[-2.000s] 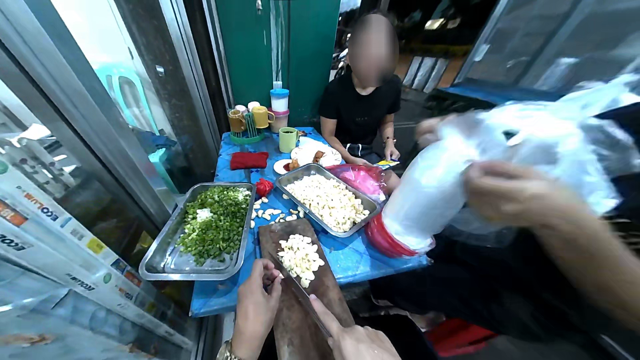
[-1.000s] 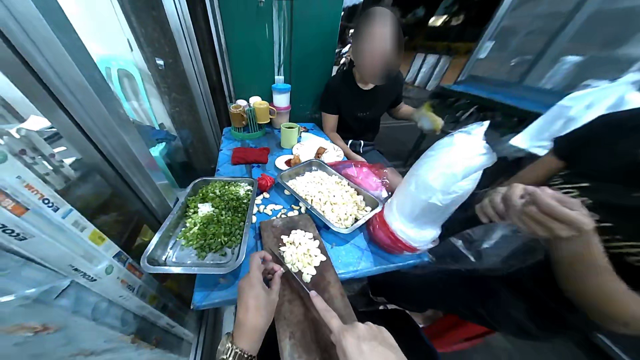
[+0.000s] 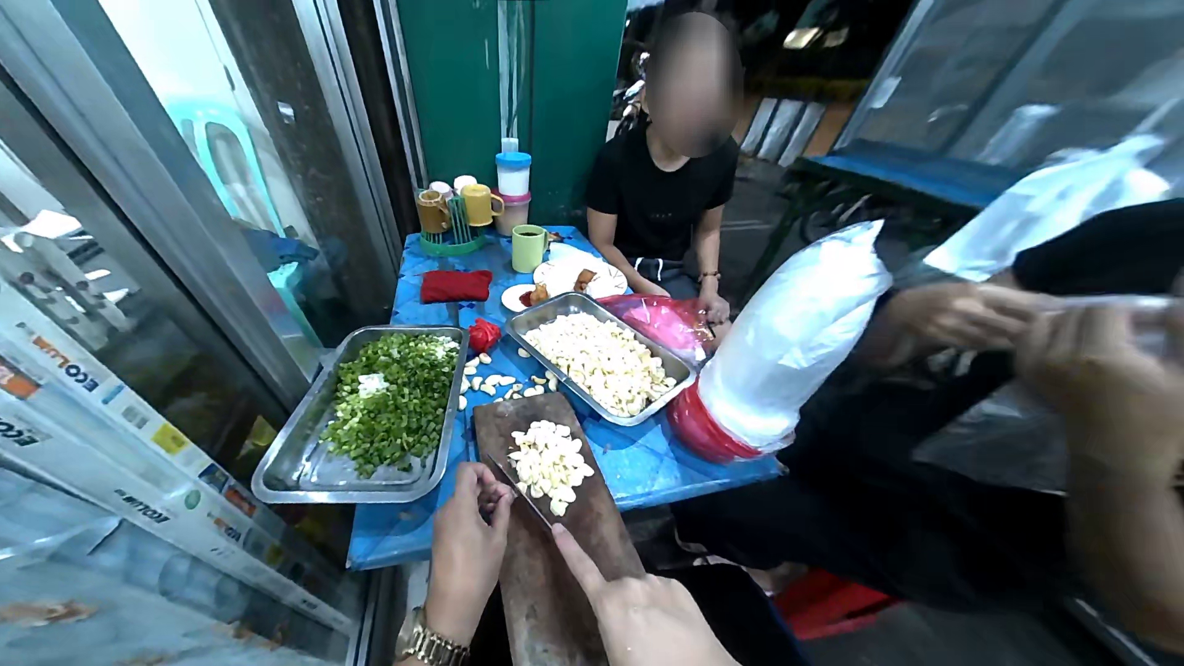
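A long wooden chopping board point(image 3: 555, 583) reaches from the blue table toward me, with a heap of chopped garlic point(image 3: 549, 462) on its far part. My right hand point(image 3: 647, 610) holds a knife point(image 3: 520, 490), its index finger stretched along the blade's spine. The blade lies slantwise at the heap's near left side. My left hand point(image 3: 476, 527) is at the board's left edge near the blade tip, fingers bent and pinched together; whether a clove is between them cannot be told. Whole garlic cloves point(image 3: 490, 381) are scattered on the table beyond the board.
Left stands a metal tray of chopped green onion point(image 3: 393, 398); behind the board, a metal tray of garlic point(image 3: 601, 361). A tall white plastic bag point(image 3: 795, 333) rises from a red base. Mugs, plates and a red cloth point(image 3: 455, 286) are farther back. One person sits opposite, another at right handles plastic.
The person at right has let go of the tall white bag and now handles other clear plastic. The seated person's raised hand has come down. My hands stay about the same place.
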